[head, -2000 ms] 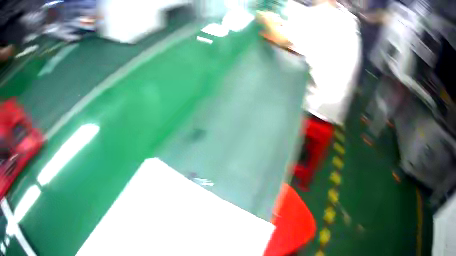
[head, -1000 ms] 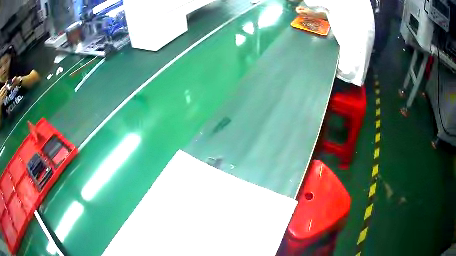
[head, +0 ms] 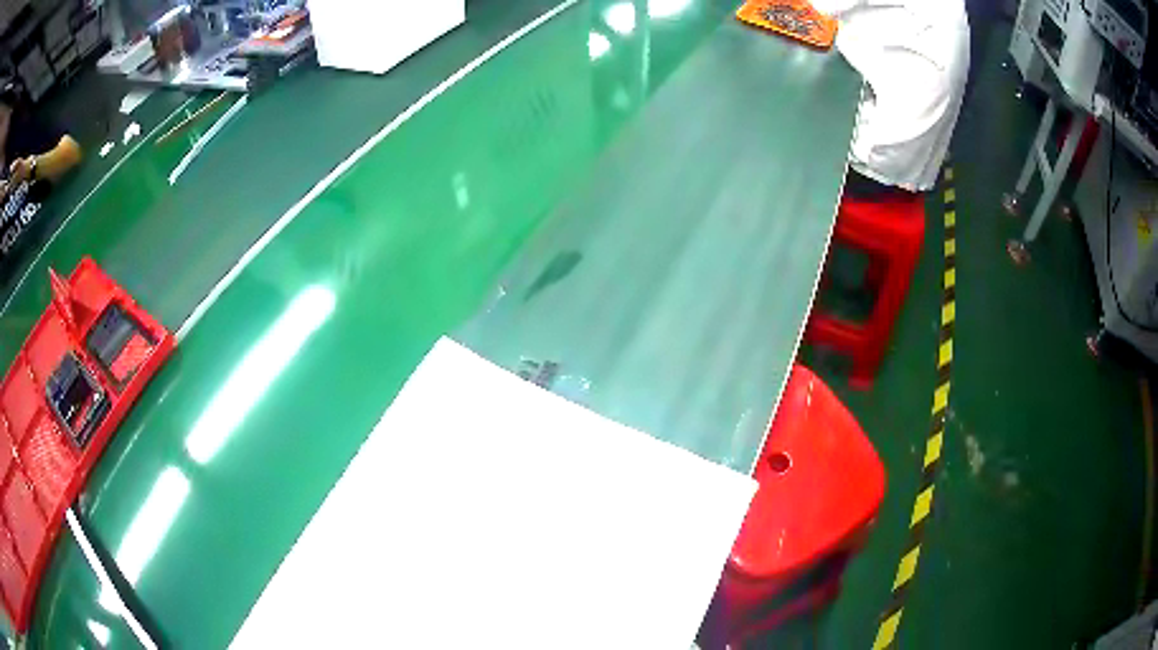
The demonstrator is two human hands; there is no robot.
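Neither of my hands is in the picture. A large, blank, glaring white sheet or mat (head: 508,508) lies nearest in front of me on the dark green bench (head: 686,254), cut off by the bottom edge. Small clear and dark bits (head: 546,373) lie just beyond its far edge. The glossy green conveyor belt (head: 394,267) runs along its left, with bright light reflections. A red compartment tray (head: 45,438) stands across the belt at the far left and holds a few black frames (head: 79,399).
A narrow white divider strip (head: 108,578) lies at the lower left. A red stool (head: 813,476) touches the bench's right side. Beyond it a person in white (head: 908,89) sits on another red stool (head: 876,279), near an orange tray (head: 790,19). Another person's arm (head: 51,159) shows far left.
The blurred view has become sharp. Since one second ago, the white sheet, red tray and stools have shifted slightly up in the picture. The seated person's hand by the orange tray no longer shows.
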